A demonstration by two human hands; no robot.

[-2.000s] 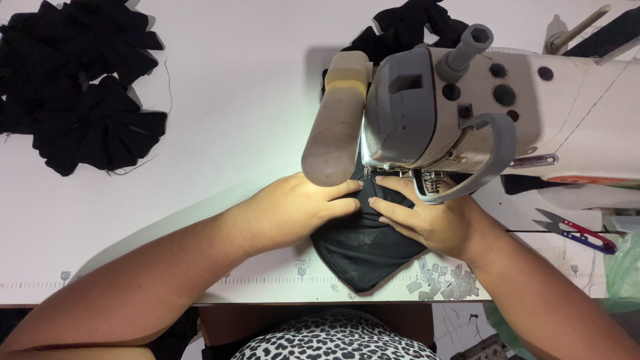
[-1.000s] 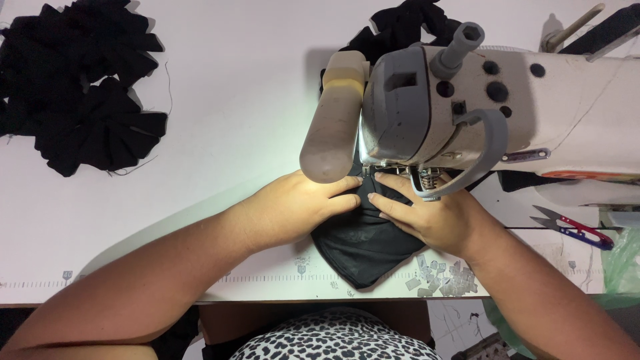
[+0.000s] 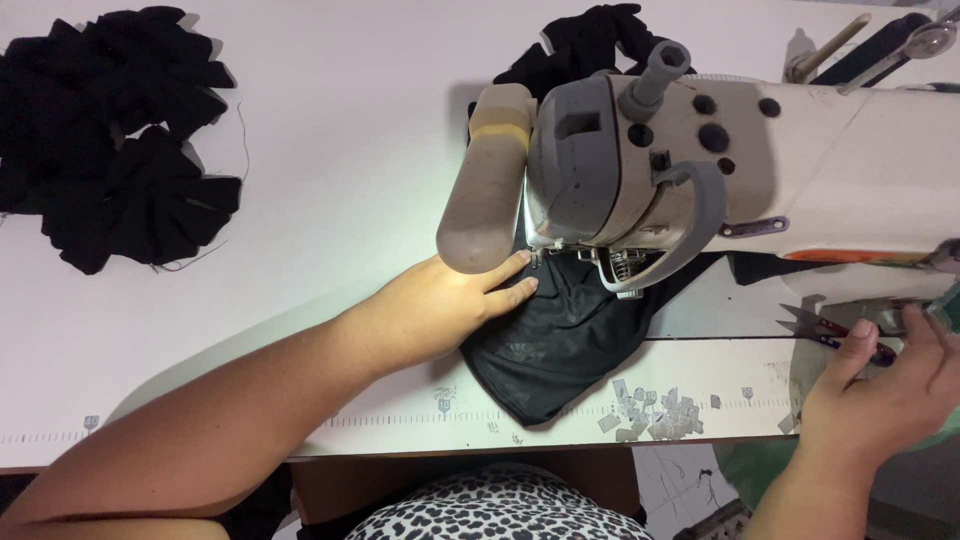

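Note:
Black fabric (image 3: 555, 345) lies under the presser foot (image 3: 535, 259) of a sewing machine (image 3: 675, 165). My left hand (image 3: 442, 300) rests on the left edge of this fabric, two fingertips beside the foot and nothing gripped. Off to the right, my right hand (image 3: 885, 375) is away from the fabric, its fingers apart over a pair of thread snips (image 3: 832, 334) with red and blue handles. The thumb overlaps the handles, and no grip on them shows. A lamp (image 3: 484, 195) beside the machine head lights the stitching area.
Gathered black fabric pieces (image 3: 142, 202) are piled at the upper left, and more black fabric (image 3: 585, 45) lies behind the machine head. Small grey chips (image 3: 660, 412) are scattered near the table's front edge, by a printed ruler. A green plastic bag (image 3: 765, 465) hangs at the lower right.
My right hand has left the fabric by the presser foot and moved right to the snips. My left hand has stayed by the foot.

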